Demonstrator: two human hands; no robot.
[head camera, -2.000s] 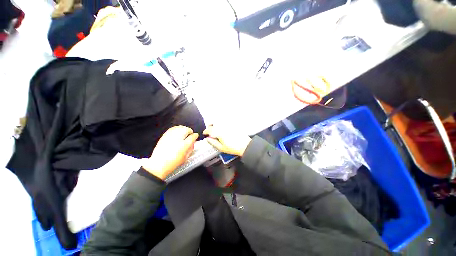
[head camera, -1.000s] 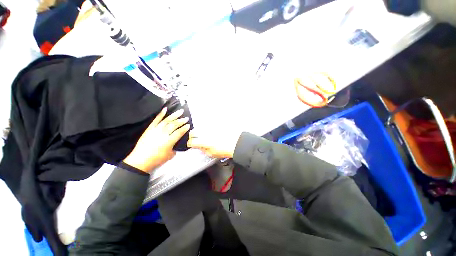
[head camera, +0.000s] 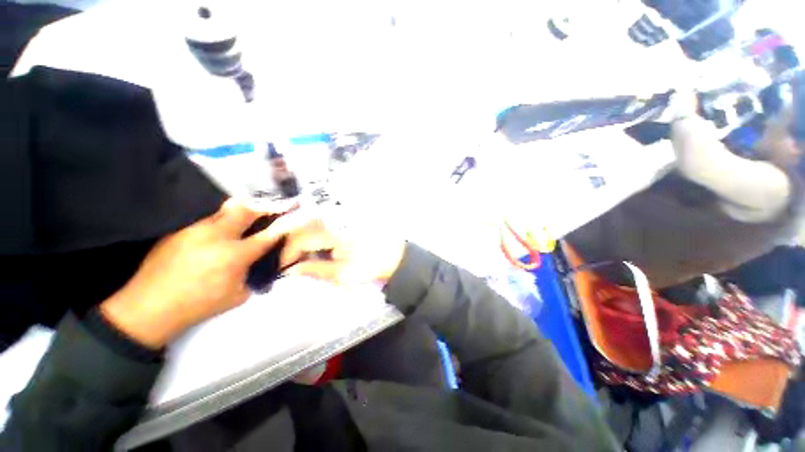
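Observation:
A black garment point(head camera: 84, 168) is heaped at the left of the sewing machine's needle area. My left hand point(head camera: 190, 269) lies on its edge, fingers spread towards the presser foot point(head camera: 304, 196). My right hand point(head camera: 340, 252) is beside it, its fingertips pinching the black garment edge between the hands. The fingers partly hide the edge and the needle. The picture is blurred and overexposed here.
Small dark snips point(head camera: 462, 169) and scissors with red and yellow loops point(head camera: 521, 247) lie right of the needle. A blue crate point(head camera: 565, 322) stands below the table's right edge. Another person's arm point(head camera: 728, 172) shows at the upper right. A machine lamp point(head camera: 214, 53) stands above.
The view has turned and come closer to the needle. My hands have moved closer together on the garment edge. The person at the right is more in view.

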